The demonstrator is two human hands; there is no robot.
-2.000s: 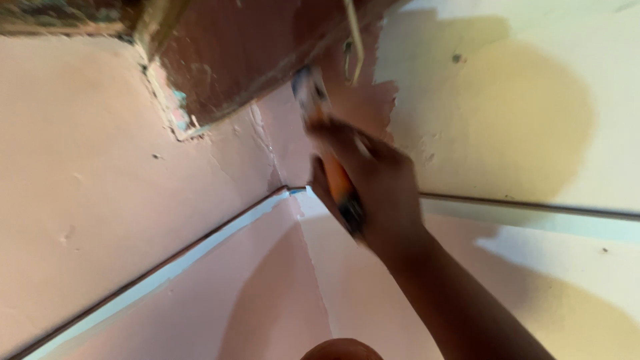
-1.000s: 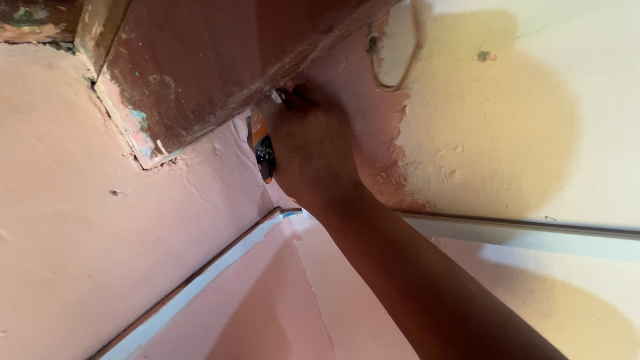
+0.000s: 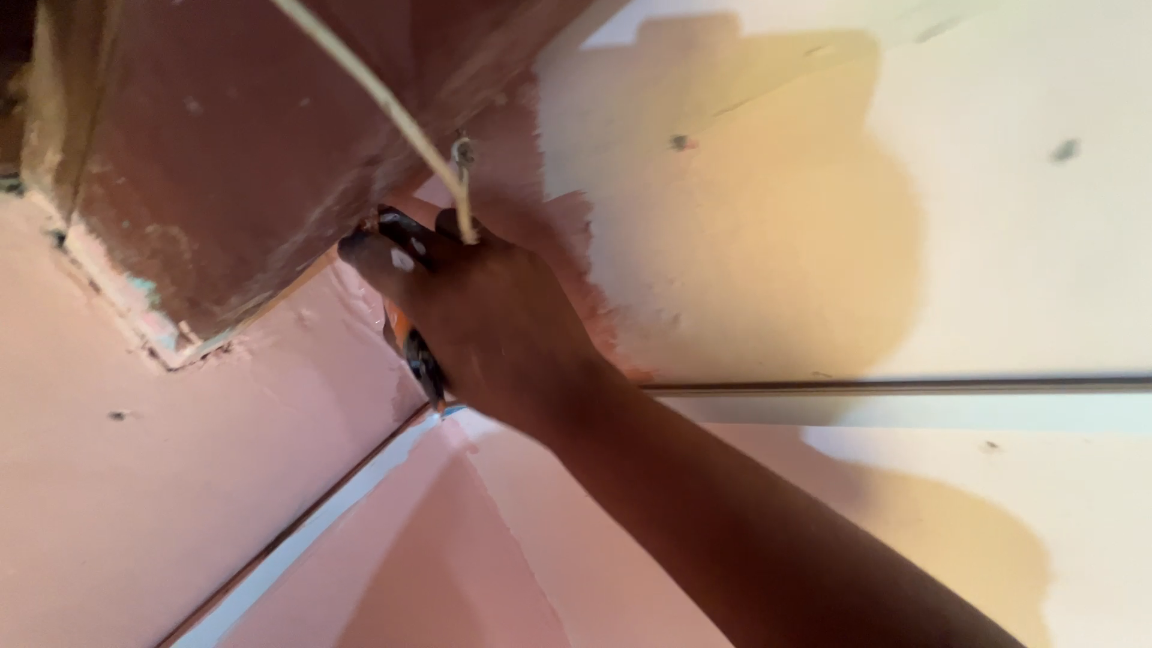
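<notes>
My right hand (image 3: 504,324) reaches up from the lower right, its fingers closed around a tool with an orange and black handle (image 3: 421,360). The handle's rear end points down toward the wall corner. The tool's head is hidden by my fingers, close under the edge of a dark brown-painted beam or panel (image 3: 225,171). Beside my hand, darker pink paint (image 3: 589,297) ends in a ragged edge against the pale wall (image 3: 774,225). A thin pale cord (image 3: 387,103) hangs in front of the brown surface, its end at my knuckles. My left hand is out of view.
A narrow pale trim strip (image 3: 900,409) with a dark edge crosses the right wall. Another strip (image 3: 306,540) slants down the left wall, meeting it near the corner. The pink left wall (image 3: 180,477) has small marks. A small metal fitting (image 3: 462,151) sits above my hand.
My right hand has moved from below the brown surface up close to its edge, still holding the tool. The cord has swung across to my knuckles.
</notes>
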